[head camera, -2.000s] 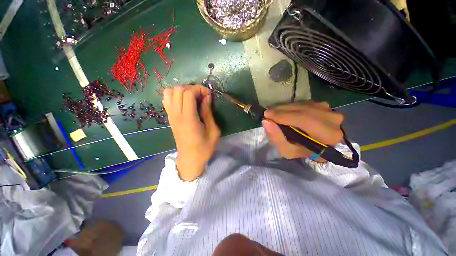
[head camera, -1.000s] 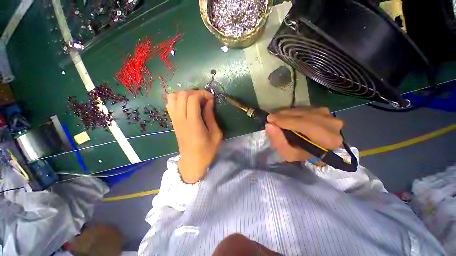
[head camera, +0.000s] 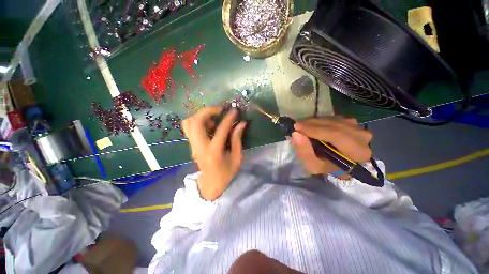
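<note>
My right hand (head camera: 333, 143) is closed round a black soldering iron (head camera: 328, 152) with a yellow stripe. Its metal tip points up and left, a little apart from my left fingers. My left hand (head camera: 216, 152) is bent over a small silvery part (head camera: 234, 105) on the green mat. Its fingers are slightly spread, and whether they grip anything is hidden. A pile of short red wires (head camera: 159, 78) lies up and left of my left hand. Small dark components (head camera: 113, 113) lie scattered further left.
A round tin (head camera: 229, 29) of silvery scrap stands beyond my hands. A black fan (head camera: 370, 53) with a spiral guard stands at the right, beside a beige strip (head camera: 287, 101). A yellow sponge (head camera: 423, 28) lies at the upper right. A silvery cylinder (head camera: 57, 145) is at the left.
The iron's tip has drawn back to the right, away from the part. My left fingers have opened and shifted over the part. The view has shifted slightly.
</note>
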